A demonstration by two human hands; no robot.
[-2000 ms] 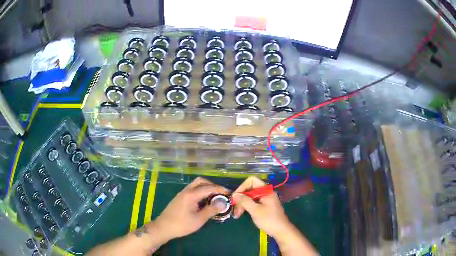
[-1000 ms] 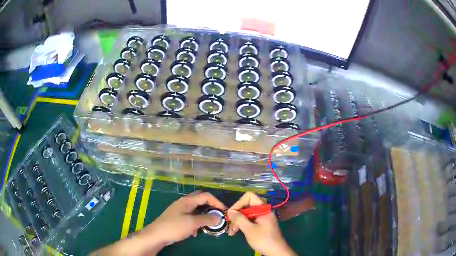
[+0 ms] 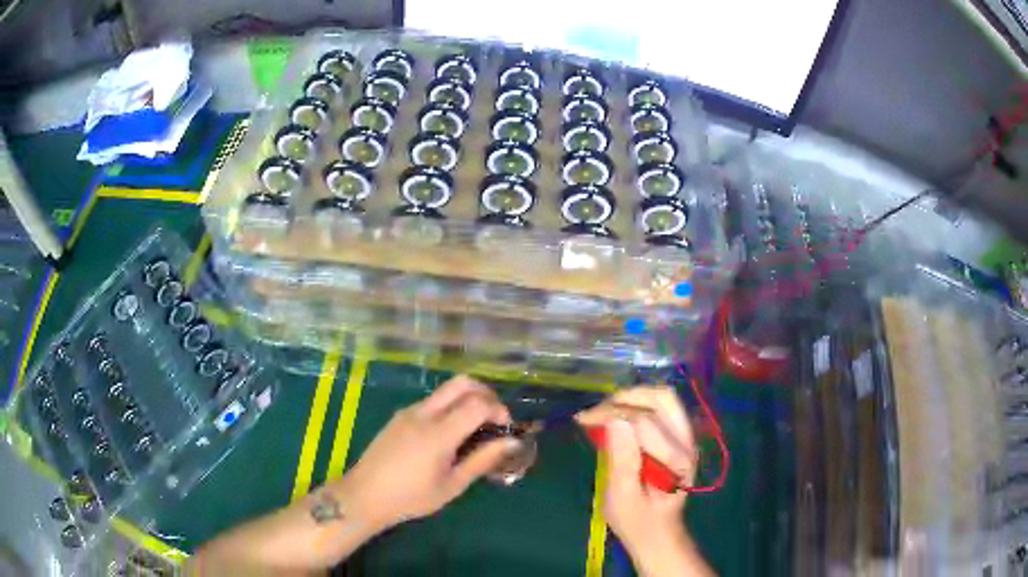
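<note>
My left hand (image 3: 434, 451) holds a small round speaker driver (image 3: 513, 456) by its edge, low in the middle of the view; the part is tilted and partly hidden by my fingers. My right hand (image 3: 648, 451), just right of it and apart from it, is closed around a red probe handle (image 3: 658, 473). A thin red wire (image 3: 717, 434) loops from the handle and runs to the upper right, blurred.
A stack of clear trays (image 3: 451, 242) with rows of black-and-silver rings stands behind my hands. A partly filled clear tray (image 3: 147, 383) lies at left. Another tray stack (image 3: 930, 417) and a red object (image 3: 753, 358) are at right. A bright screen (image 3: 676, 45) stands behind.
My right hand has moved right with the red probe, away from the driver it was at. The driver in my left hand is now tilted. The camera view has shifted slightly.
</note>
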